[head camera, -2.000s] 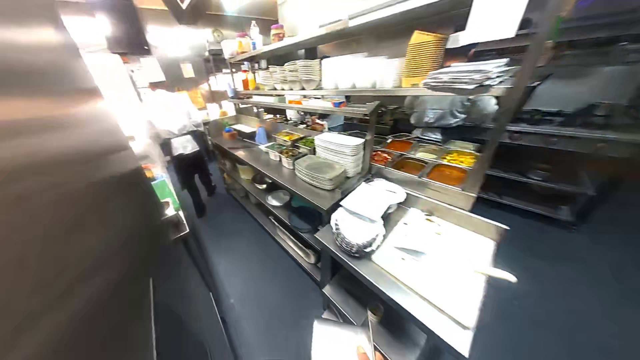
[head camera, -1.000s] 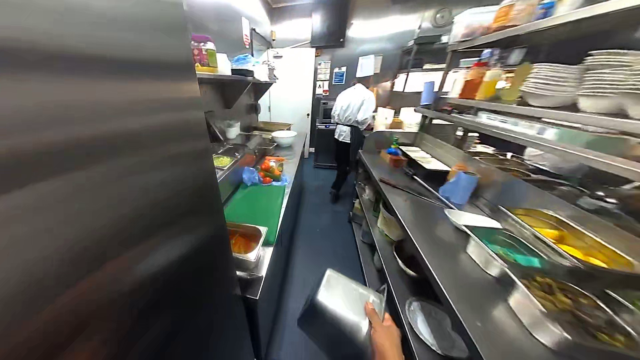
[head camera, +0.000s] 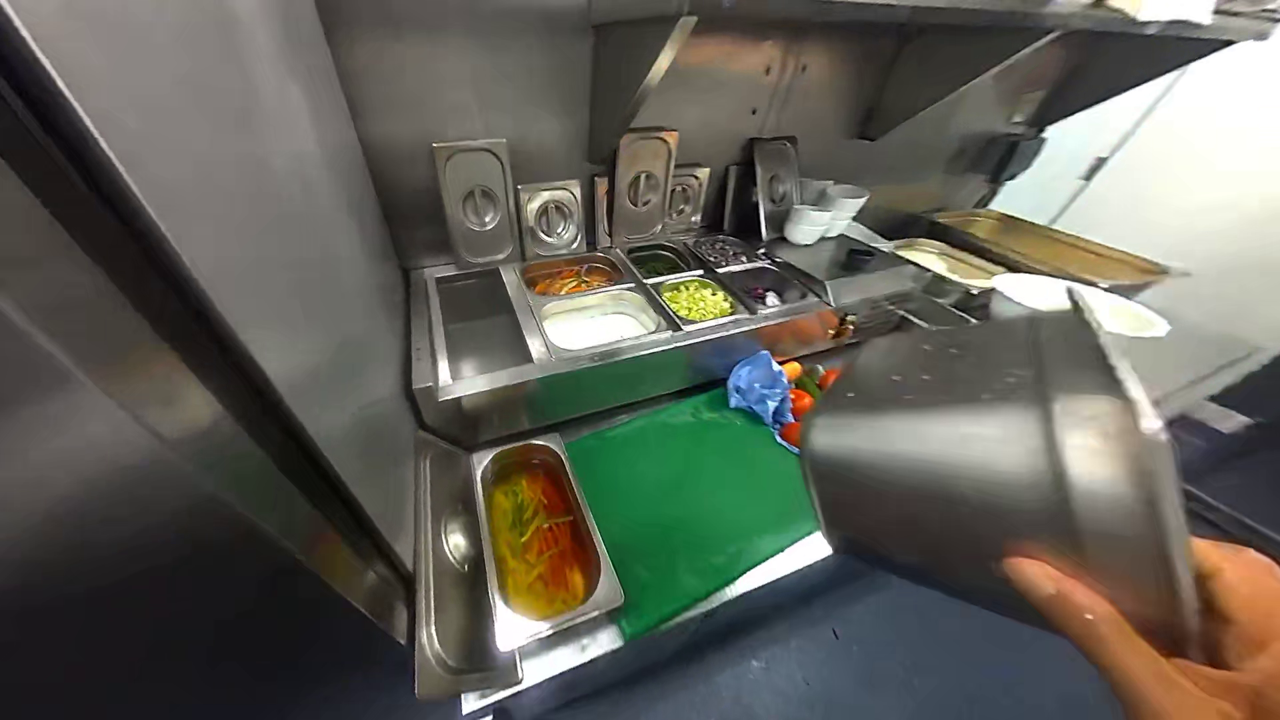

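My right hand (head camera: 1170, 630) grips the rim of a deep stainless steel pan (head camera: 950, 450), which is tilted on its side over the floor beside the counter. My left hand is out of view. Left of the pan lies a green cutting board (head camera: 690, 490). A steel gastronorm pan of sliced vegetables in liquid (head camera: 540, 540) stands at the board's left edge, over a steel lid (head camera: 450, 570). A blue plastic bag (head camera: 762, 390) with tomatoes (head camera: 800, 403) lies at the board's back right corner, partly behind the held pan.
Behind the board, a raised steel rail (head camera: 600, 360) holds several inserts of cut vegetables and a white sauce (head camera: 600, 320). Steel lids (head camera: 480, 205) lean on the wall. White bowls (head camera: 825, 210) and large trays (head camera: 1050, 245) stand further right. A steel panel (head camera: 200, 300) borders the left side.
The view has swung left from the aisle to the prep counter and is nearer it. The steel pan in my right hand is now higher in view. The co-worker is no longer in view.
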